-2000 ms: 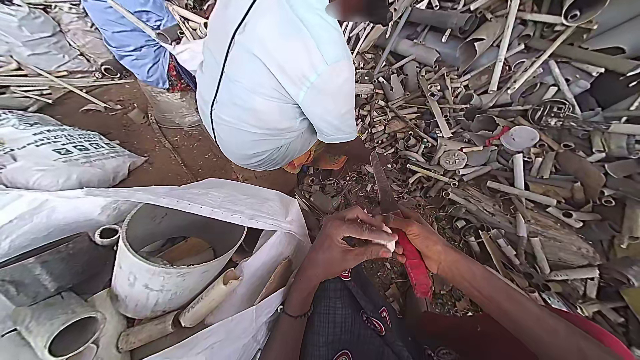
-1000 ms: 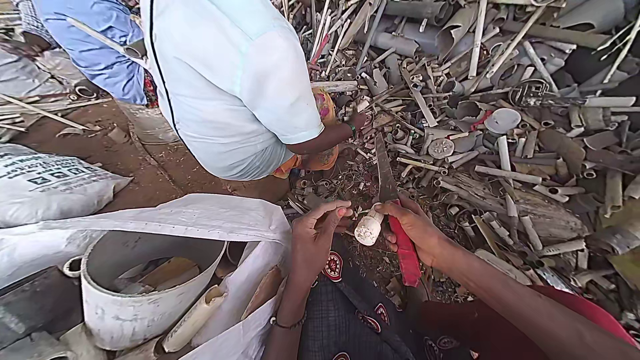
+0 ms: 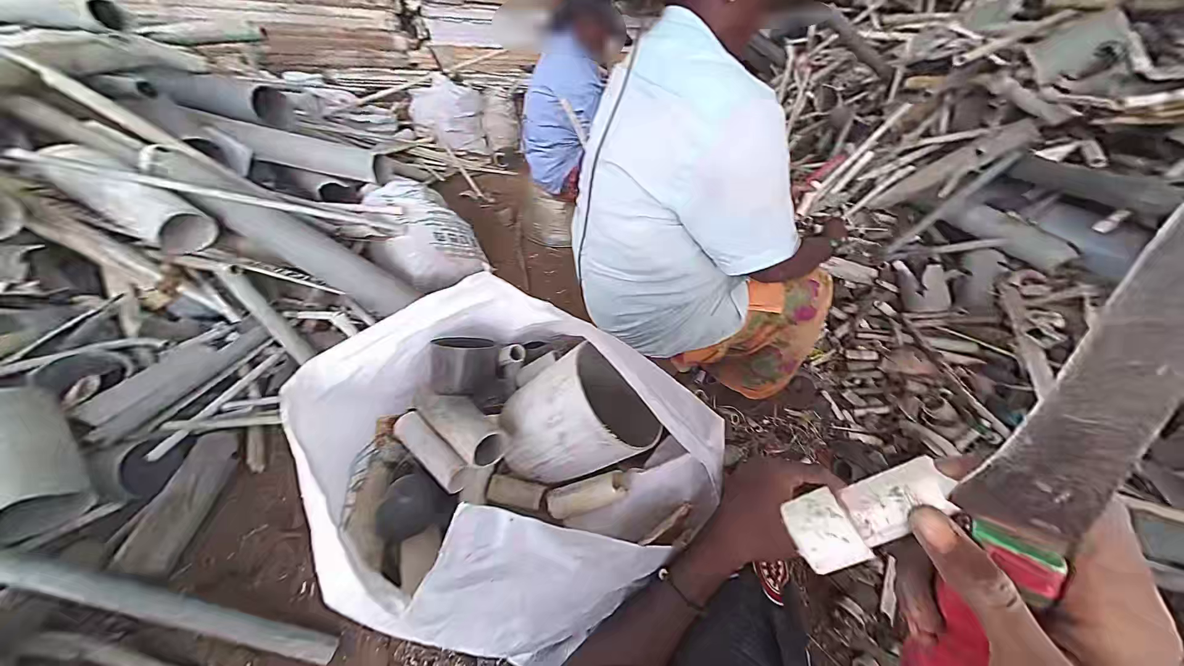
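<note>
A short white plastic pipe fitting [image 3: 856, 518] with dirt marks lies between my hands. My left hand [image 3: 763, 513] holds it from behind, its fingers partly hidden. My right hand [image 3: 1008, 592] grips the red handle of a machete-like knife [image 3: 1078, 407], whose broad grey blade rises to the upper right; the right thumb touches the fitting's right end. Left of my hands stands an open white sack [image 3: 342, 388] with cut pipe pieces inside, among them a wide white pipe section [image 3: 555, 425] and a dark grey ring-like piece [image 3: 462, 365].
A co-worker in a pale blue shirt [image 3: 684, 185] squats just beyond the sack; another person in blue [image 3: 561, 106] is farther back. Long grey pipes [image 3: 277, 222] are heaped at left, and pipe scraps [image 3: 971, 314] at right. A filled white sack [image 3: 425, 231] lies behind the open one.
The white fitting, upright and round-ended a second ago, now lies sideways between both hands. My left hand has closed on it from a looser pose. The view has swung left and up.
</note>
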